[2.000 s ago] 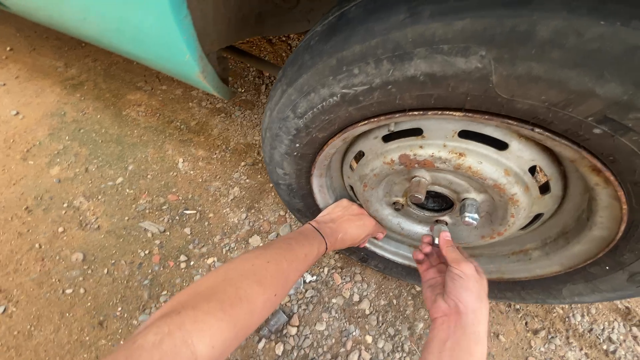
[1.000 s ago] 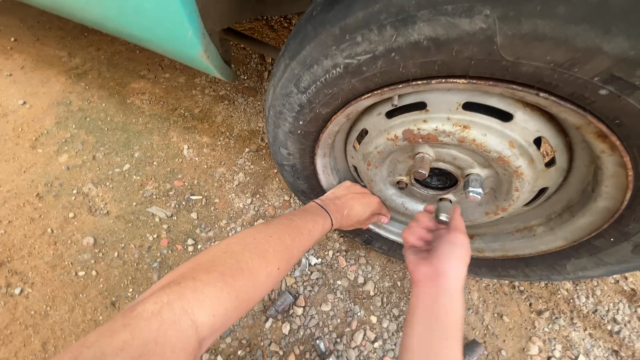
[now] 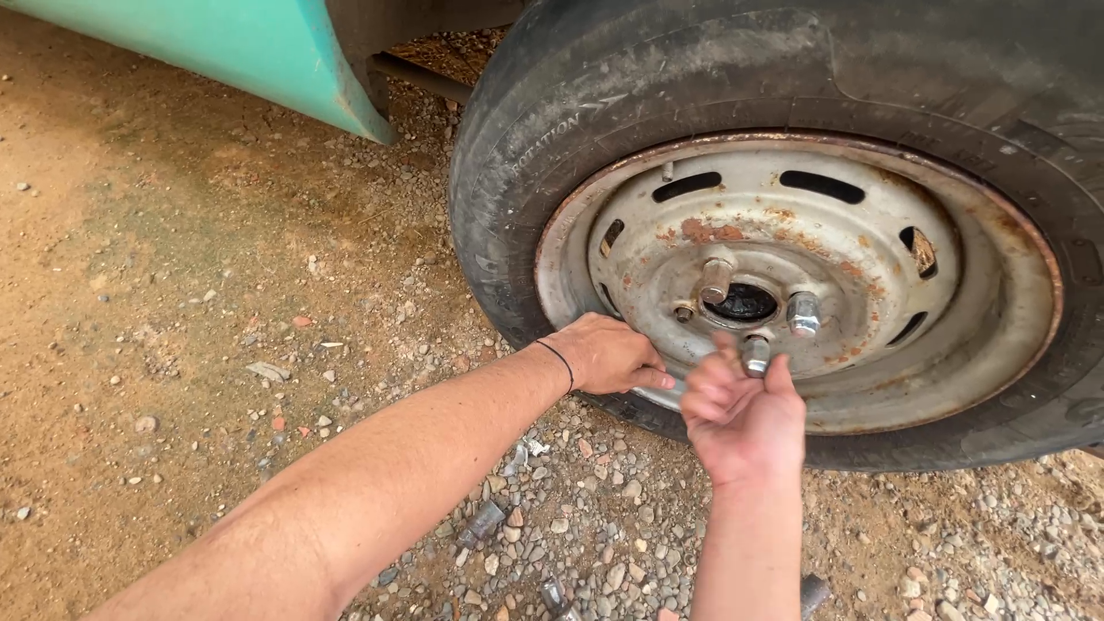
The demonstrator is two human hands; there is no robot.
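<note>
A rusty steel wheel rim point(image 3: 880, 216) sits in a black rubber tire point(image 3: 509, 198). Around its dark centre hole are a dull lug nut point(image 3: 716, 280) at upper left, a shiny lug nut point(image 3: 804, 314) at right and a chrome lug nut point(image 3: 755, 356) at the bottom. A bare stud point(image 3: 683, 314) shows at lower left. My right hand point(image 3: 746, 414) has its thumb and fingers around the bottom nut. My left hand point(image 3: 612, 355), with a dark cord at the wrist, rests on the rim's lower left edge, its fingertips partly hidden.
The turquoise body panel point(image 3: 259, 60) of the vehicle hangs at upper left. On the gravel point(image 3: 604, 517) below the wheel lie a metal socket-like piece point(image 3: 481, 523), a shiny metal piece point(image 3: 556, 595) and a dark cylindrical piece point(image 3: 812, 593).
The fingers of my right hand have shifted around the bottom lug nut. My left hand has stayed at the rim's lower left edge.
</note>
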